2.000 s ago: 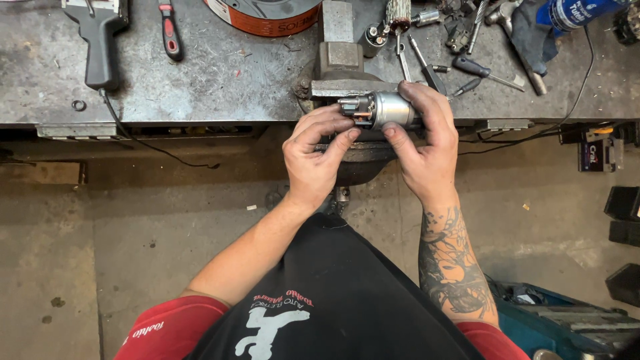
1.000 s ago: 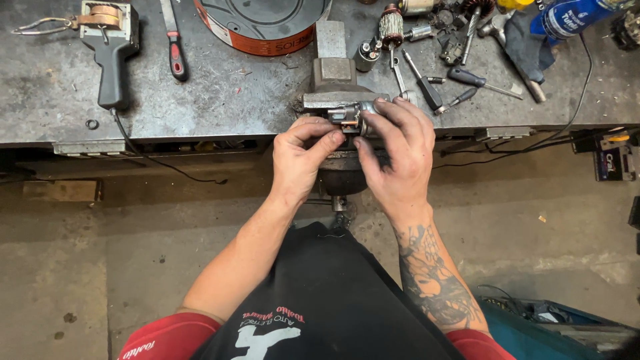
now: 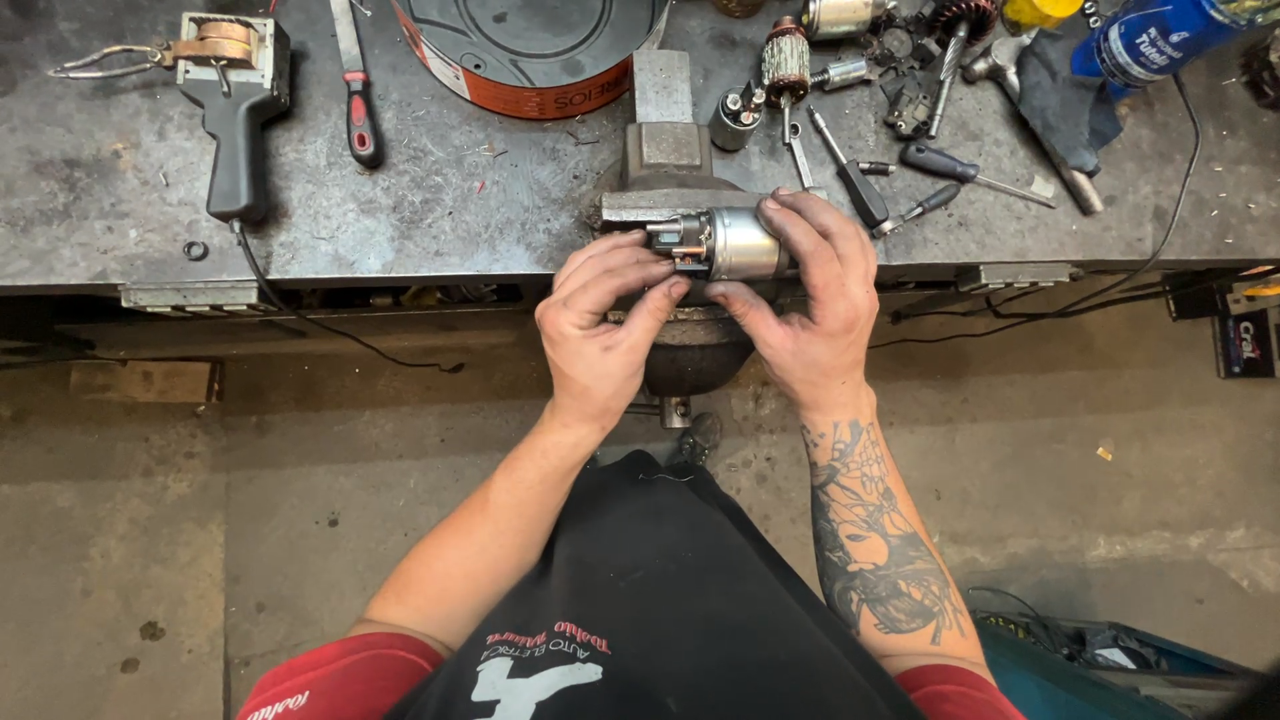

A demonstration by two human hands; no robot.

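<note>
A starter solenoid with a silver metal case [image 3: 745, 243] lies sideways between my hands, over the jaws of a bench vise [image 3: 668, 150]. My right hand [image 3: 815, 290] grips the case, fingers on its far side and thumb on the near side. At the terminal end, my left hand [image 3: 610, 320] has its fingertips and thumb on the dark end with copper-coloured and metal posts. Whether the vise touches the solenoid is hidden by the hands. Beyond the vise stand a second solenoid [image 3: 737, 118] and a wound armature [image 3: 786, 62].
Screwdrivers [image 3: 940, 160], a wrench [image 3: 800, 160] and a hammer [image 3: 1040, 125] lie right of the vise, near a blue container [image 3: 1150, 45]. To the left are a soldering gun [image 3: 235, 120], a red-and-black-handled tool [image 3: 360, 120] and an orange-rimmed round tray [image 3: 540, 95]. A cable [image 3: 330, 335] hangs over the bench edge.
The solenoid's case, largely covered by my right fingers one second ago, now shows more fully between my hands. Both hands stay at the solenoid.
</note>
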